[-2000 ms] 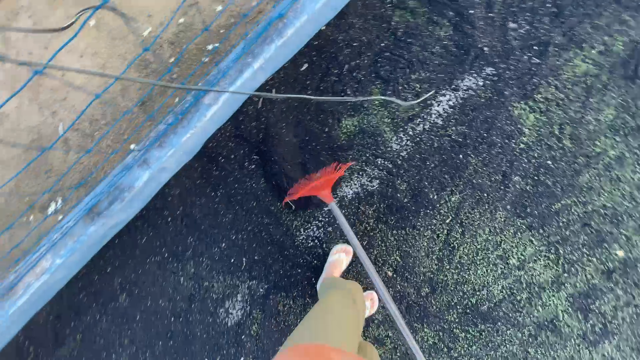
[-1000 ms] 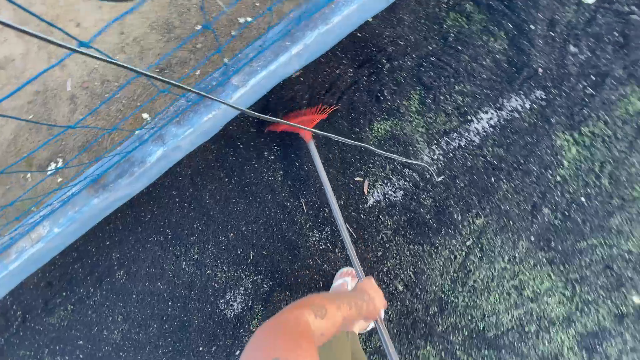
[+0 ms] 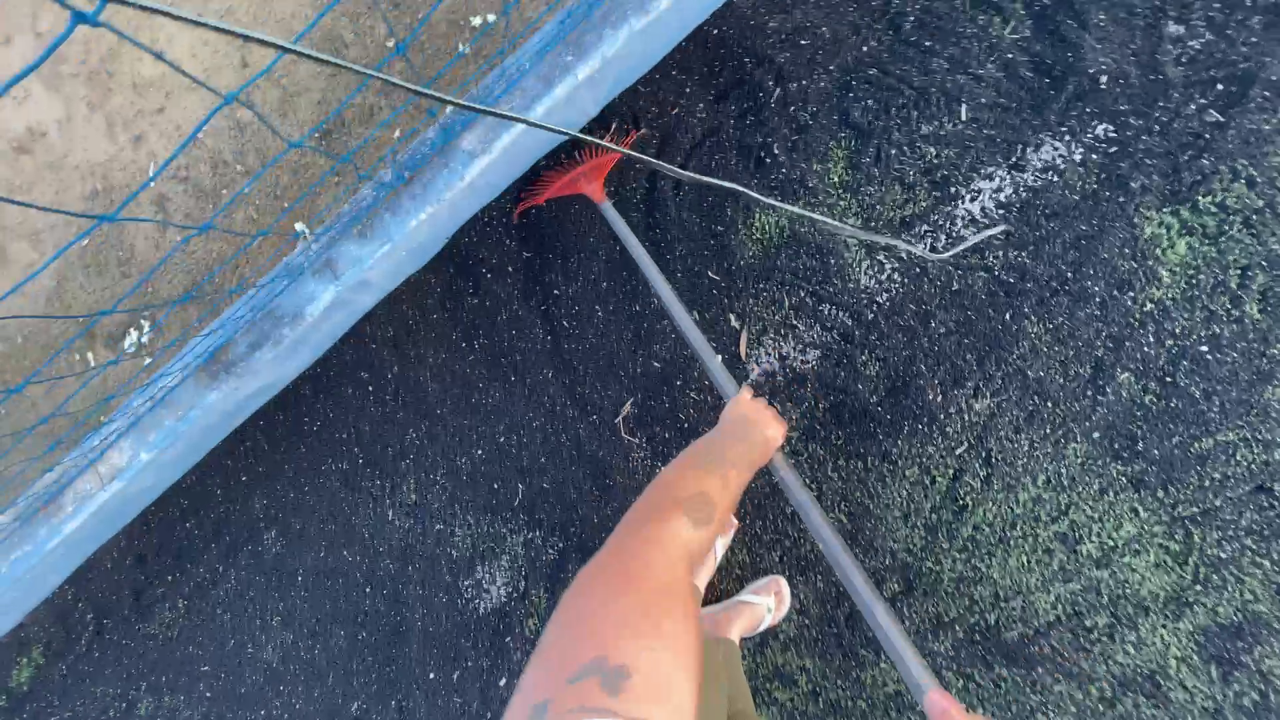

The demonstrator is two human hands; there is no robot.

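A rake with a red fan-shaped head (image 3: 580,178) and a long grey handle (image 3: 680,310) reaches diagonally across the view. Its tines lie at the foot of a blue edge, under a thin cable. My left hand (image 3: 755,428) is closed around the middle of the handle, with its forearm coming up from the bottom. Farther down, at the bottom edge, my right hand (image 3: 952,706) grips the handle near its end; only a small part of that hand shows.
A blue-painted curb (image 3: 340,280) crosses the upper left, with blue netting (image 3: 225,100) over bare ground behind it. The thin cable (image 3: 700,180) stretches over the curb and dark granule-covered turf (image 3: 1050,420). My feet in white sandals (image 3: 770,603) are below the handle.
My left arm, out of view two seconds ago, now extends forward along the handle. The rake head has moved from the open turf to the curb. A bit of my right hand now shows.
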